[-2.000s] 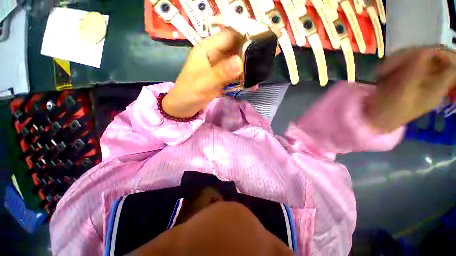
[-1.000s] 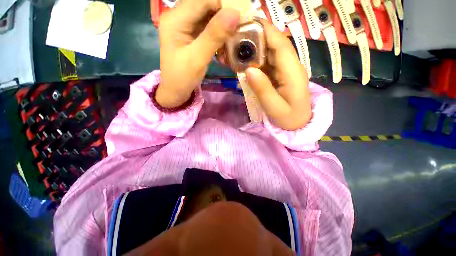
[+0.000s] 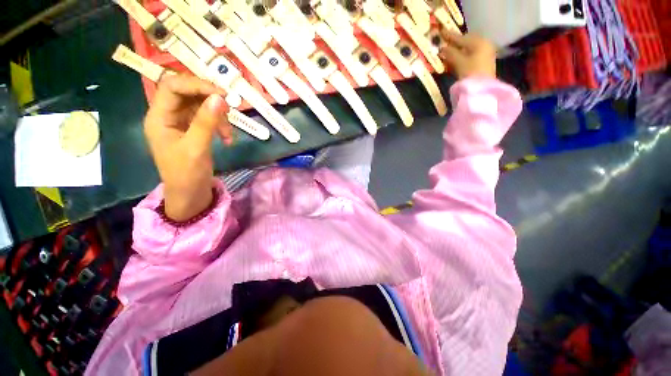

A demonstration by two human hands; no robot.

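Note:
Beige-strap smartwatches (image 3: 322,62) lie in rows in a red tray (image 3: 144,42), round sensors up, several straps hanging over its front edge. My left hand (image 3: 184,136) is at the tray's front left corner, fingers curled on a beige-strap smartwatch (image 3: 137,63); its strap shows on both sides of the hand and its case is hidden. My right hand (image 3: 472,57) is at the tray's right edge, fingertips by the watch at that end; whether they grip it or the tray cannot be told.
A white paper sheet (image 3: 45,163) with a round cream pad (image 3: 79,133) lies left on the dark green mat. Stacked red trays with black-strap watches (image 3: 55,294) stand lower left. A white boxy device (image 3: 553,13) and purple-white lanyards (image 3: 607,55) are at upper right.
The view has turned, and the tray shows more fully. My hands have parted from the watch held up between them; the left is now at the tray's left corner, the right at its right edge.

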